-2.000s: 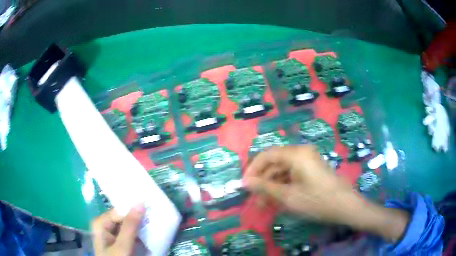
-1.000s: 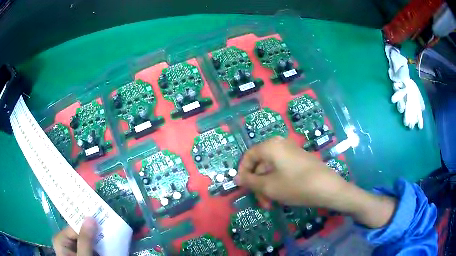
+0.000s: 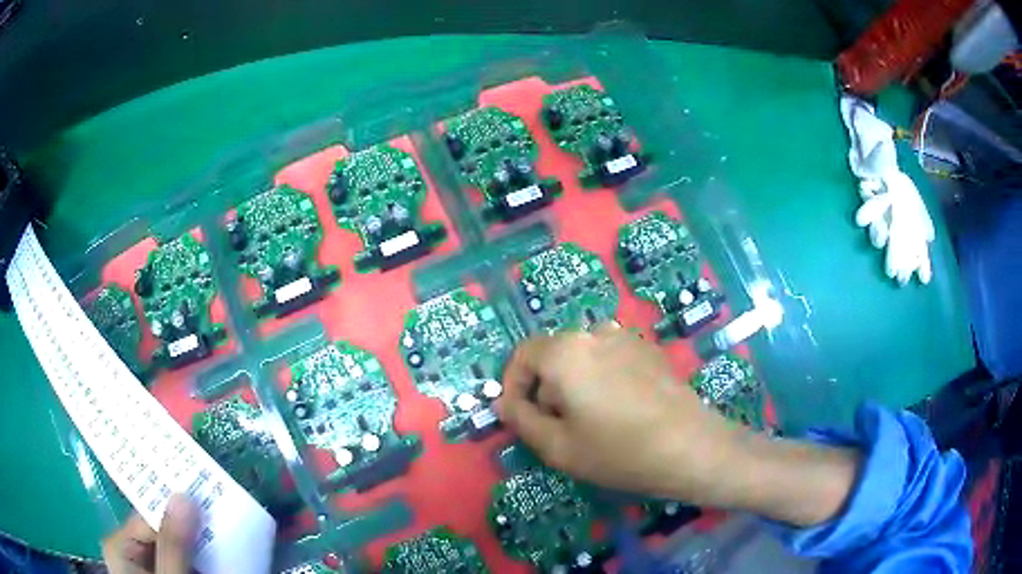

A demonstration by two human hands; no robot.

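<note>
My left hand (image 3: pixel 157 544), cut off by the bottom edge, holds the printed label strip (image 3: pixel 123 426) between thumb and fingers. My right hand (image 3: pixel 572 398) is over the middle row of green circuit boards, with its fingertips curled together at the connector (image 3: pixel 476 422) of one board (image 3: pixel 454 336). A white label shows on that connector. The fingertips are partly hidden, so I cannot tell whether they hold anything. White labels also sit on the black connectors of the back row, such as this connector (image 3: pixel 398 244). The boards lie in a clear tray (image 3: pixel 476 230).
Red shows between the boards. White gloves (image 3: pixel 891 196) lie on the green mat (image 3: pixel 773 135) at the far right, beside a red object (image 3: pixel 902 43) and wires. A dark box (image 3: pixel 17 202) is at the left edge. A dark band runs along the back.
From a blurred view, the scene has shifted leftward. My right hand has come from an unlabelled-looking blur to the connector in the middle row. My left hand still holds the strip.
</note>
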